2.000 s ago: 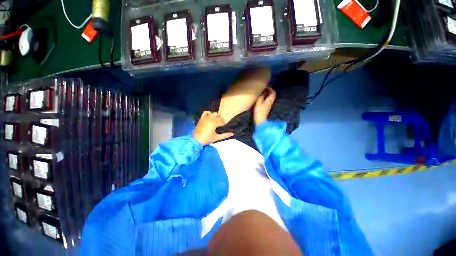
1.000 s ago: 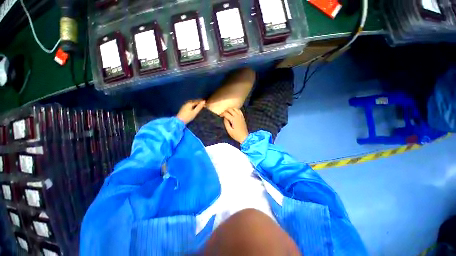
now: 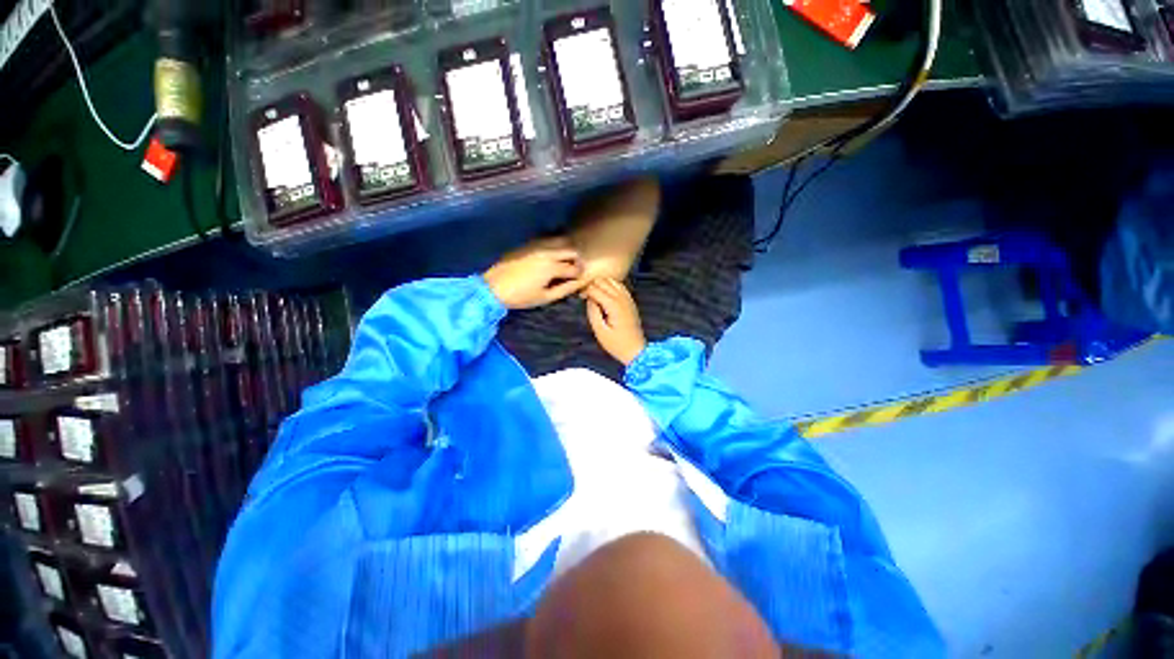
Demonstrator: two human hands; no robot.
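Observation:
My left hand (image 3: 536, 274) rests on my bare thigh near the knee, fingers bent; nothing shows in it, but its fingertips are partly hidden. My right hand (image 3: 615, 321) lies on the same leg, close to the left fingertips, fingers loosely extended, with nothing seen in it. Ahead, a clear blister tray (image 3: 520, 193) lies at the bench's front edge. Its near row holds several dark-red and black phones (image 3: 483, 108) with white rectangles on their faces.
Stacked phone trays (image 3: 121, 386) stand at left, more trays (image 3: 1040, 80) at the right bench end. A black cylinder (image 3: 177, 84), orange-red pieces (image 3: 837, 18) and a white cable (image 3: 80, 75) are on the green bench (image 3: 129, 193). A blue stool (image 3: 991, 303) stands at right beside yellow-black tape (image 3: 940, 402).
The view has shifted, so the bench items appear further left than at first. My left hand has moved right along the thigh, close to my right hand. The phones have stayed in the tray.

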